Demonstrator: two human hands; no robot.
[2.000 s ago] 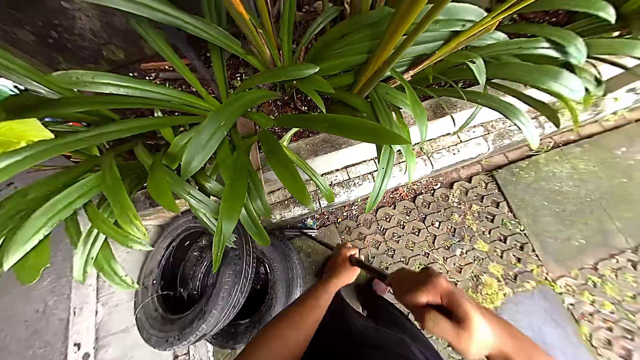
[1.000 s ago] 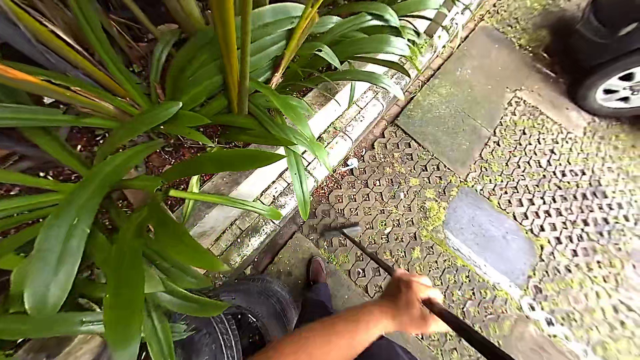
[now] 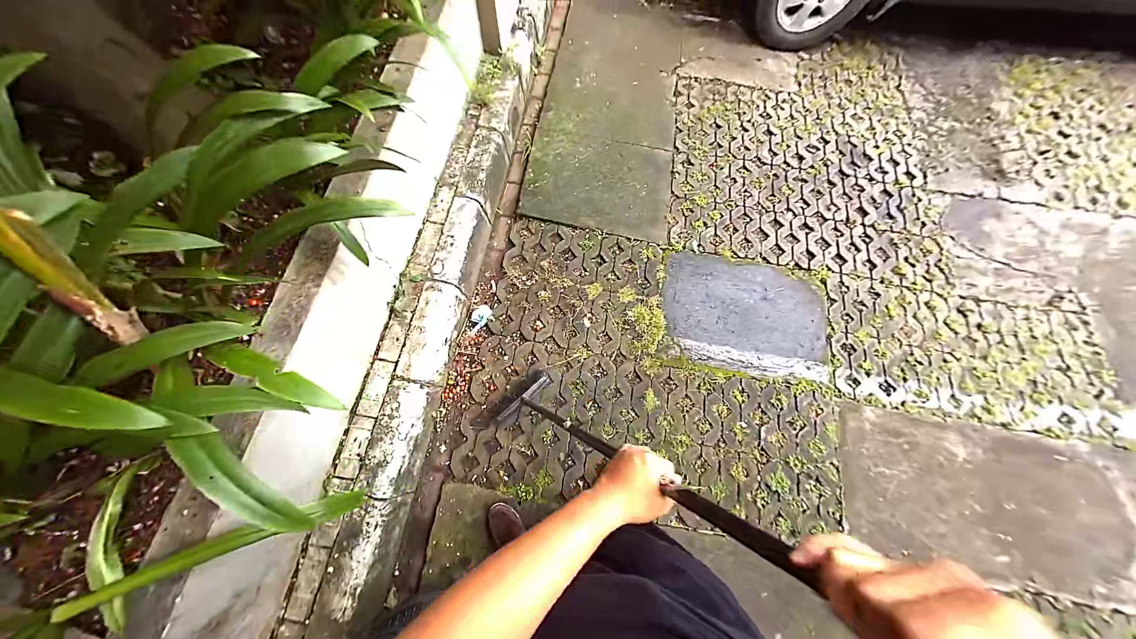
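A long dark handle (image 3: pixel 732 525) runs from the lower right toward the curb. My left hand (image 3: pixel 636 485) is closed around its middle, and my right hand (image 3: pixel 896 586) grips it nearer the upper end at the bottom right. At its far end a flat, dark broom or brush head (image 3: pixel 517 398) rests on the patterned pavers (image 3: pixel 612 399). Small red and orange berries or bits (image 3: pixel 459 377) lie beside the head, along the curb. A little beyond them is a small pale blue and white scrap (image 3: pixel 480 317). The head's underside is hidden.
A white-topped planter wall (image 3: pixel 342 311) and a worn curb (image 3: pixel 435 328) border long-leaved green plants (image 3: pixel 257 169) on the left. A grey slab (image 3: pixel 745 306) lies among mossy pavers. A car wheel (image 3: pixel 803 18) stands at the top. My brown shoe (image 3: pixel 505 524) is near the curb.
The view has swung right, away from the tires and plants toward the pavement. Both hands now show on the handle; one second ago only one hand was clearly visible.
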